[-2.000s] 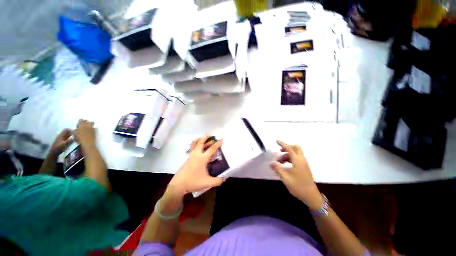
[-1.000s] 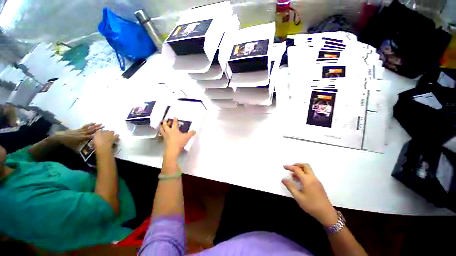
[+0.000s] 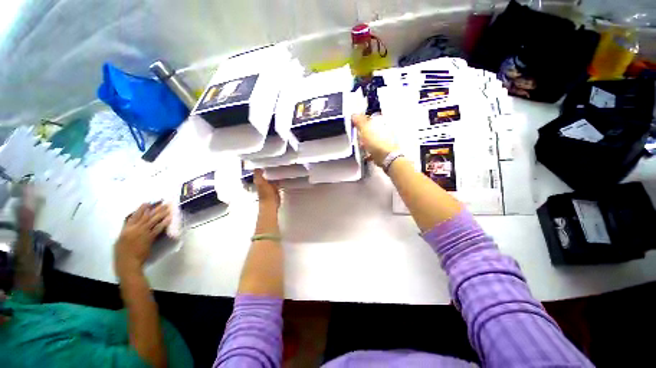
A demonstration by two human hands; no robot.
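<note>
A pile of erected white cartons (image 3: 318,118) with dark picture panels and open flaps stands in front of me. My left hand (image 3: 267,190) is at the pile's lower left side, with its fingertips hidden by the cartons. My right hand (image 3: 374,140) is pressed against the pile's right side. The cartons are between my two hands. Flat box blanks (image 3: 471,190) lie fanned to the right of the pile. Another erected carton (image 3: 199,194) lies to the left, near a neighbour's hand.
Black inner trays (image 3: 582,226) are stacked at the right. A neighbour's hand (image 3: 144,230) rests on a white item at left. A blue bag (image 3: 144,104), a metal flask (image 3: 172,80) and a red-capped bottle (image 3: 362,50) stand at the back, with a dark bag (image 3: 536,50) at back right.
My left hand has left the carton at left and moved to the pile. My right hand has reached forward from the table's front edge to the pile's right side. The view has shifted.
</note>
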